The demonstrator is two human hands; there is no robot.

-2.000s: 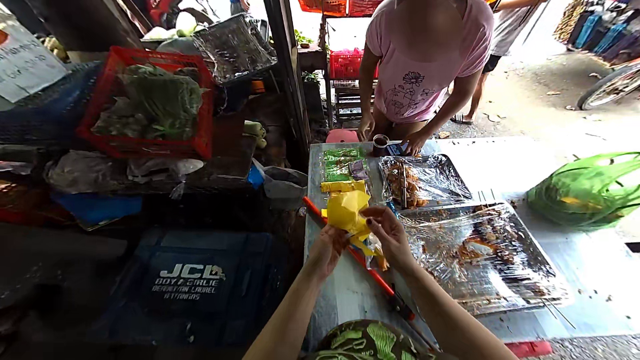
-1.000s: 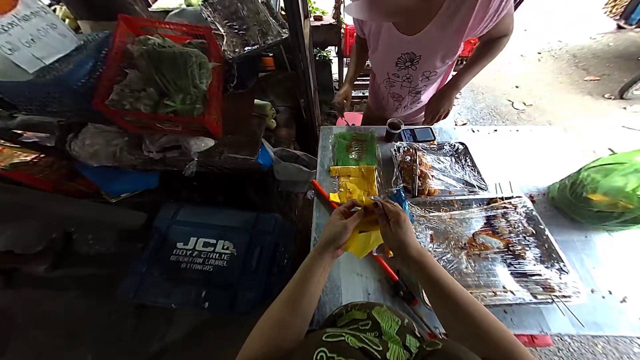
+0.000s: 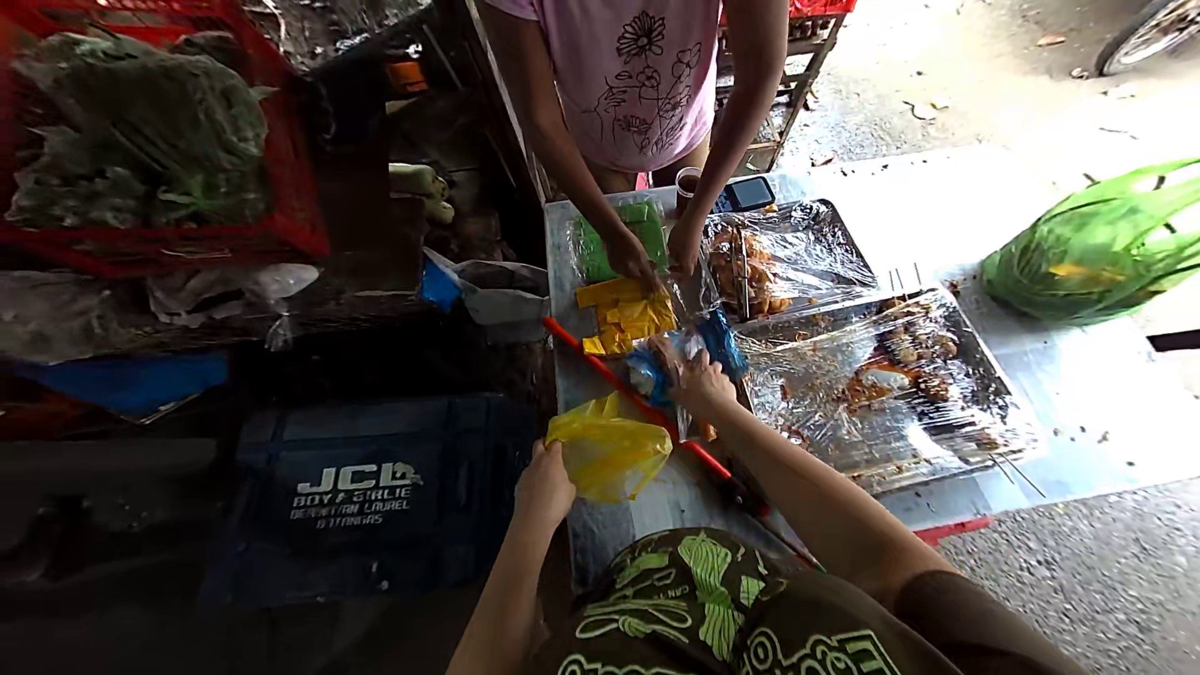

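Note:
My left hand (image 3: 546, 483) grips the rim of a yellow plastic bag (image 3: 611, 452), which hangs opened out over the near left edge of the metal table (image 3: 647, 530). My right hand (image 3: 703, 386) is at a clear plastic bag with blue and whitish stuff (image 3: 653, 373), its fingers partly hidden, so its hold is unclear. Just beyond lie folded yellow bags (image 3: 626, 316), and blue plastic (image 3: 720, 345) is beside the right hand. A red stick-like object (image 3: 614, 380) runs under the clear bag. Right of my hands sits a large metal tray of food under cling film (image 3: 891, 394).
Across the table a person in a pink shirt (image 3: 637, 84) reaches to the green packs (image 3: 623, 239). A smaller film-covered tray (image 3: 797, 253), a cup (image 3: 687, 183), a mobile phone (image 3: 745, 194) and a green bag (image 3: 1078, 248) are on the table. A dark crate (image 3: 375, 497) stands at left.
My hands, together at the yellow plastic before, are now apart; the right has moved forward to the clear bag. The yellow bag is opened out. The other person's hands have come in over the packs.

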